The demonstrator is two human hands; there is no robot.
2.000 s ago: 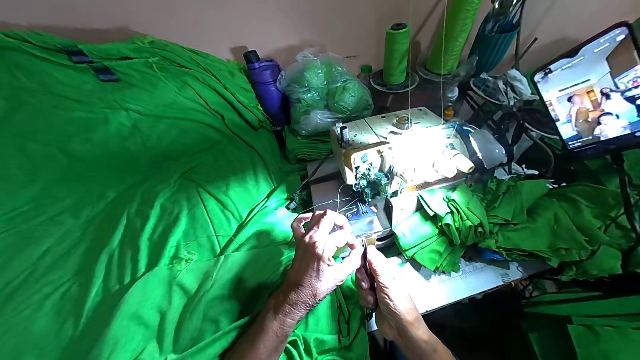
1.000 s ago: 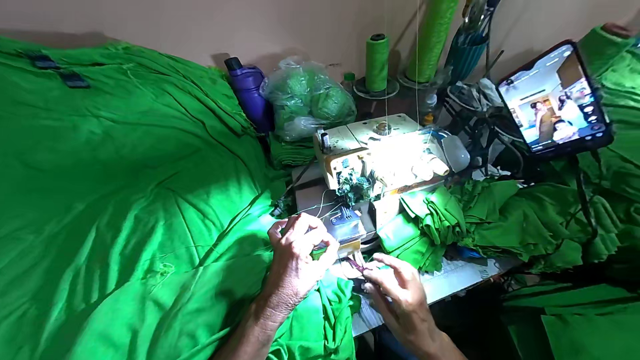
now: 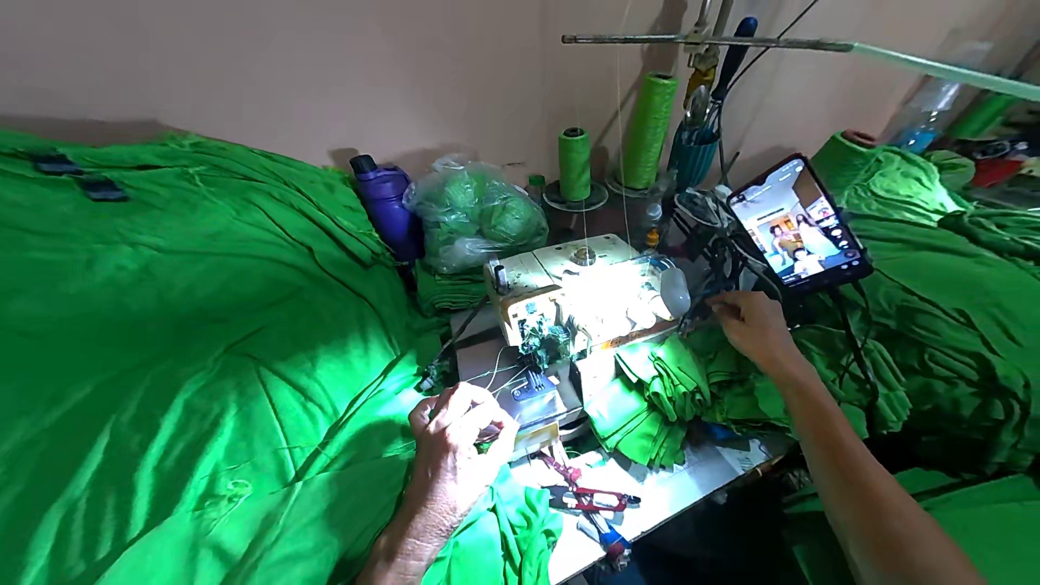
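Note:
My left hand [image 3: 461,431] is at the front left of a lit sewing machine [image 3: 589,292], its fingertips pinched near the machine's bed; whether they hold something small is hidden. Loose threads run from the needle area towards it. My right hand [image 3: 751,329] reaches to the machine's right side, fingers bent beside dark cables, below the phone [image 3: 800,227]; its grasp is unclear. Folded green fabric pieces [image 3: 650,402] lie between the hands. Red-handled thread snips [image 3: 597,499] rest on the white table below the machine.
Green cloth [image 3: 203,341] covers the left side, with more heaped at right. Behind the machine stand a purple bottle [image 3: 390,211], a plastic bag of green material [image 3: 479,215] and green thread cones [image 3: 647,134]. A metal rod [image 3: 699,41] crosses above.
My right hand has moved away from my left hand, up and right to beside the cables. The snips now lie on the table. The view has shifted to take in more at the top and right.

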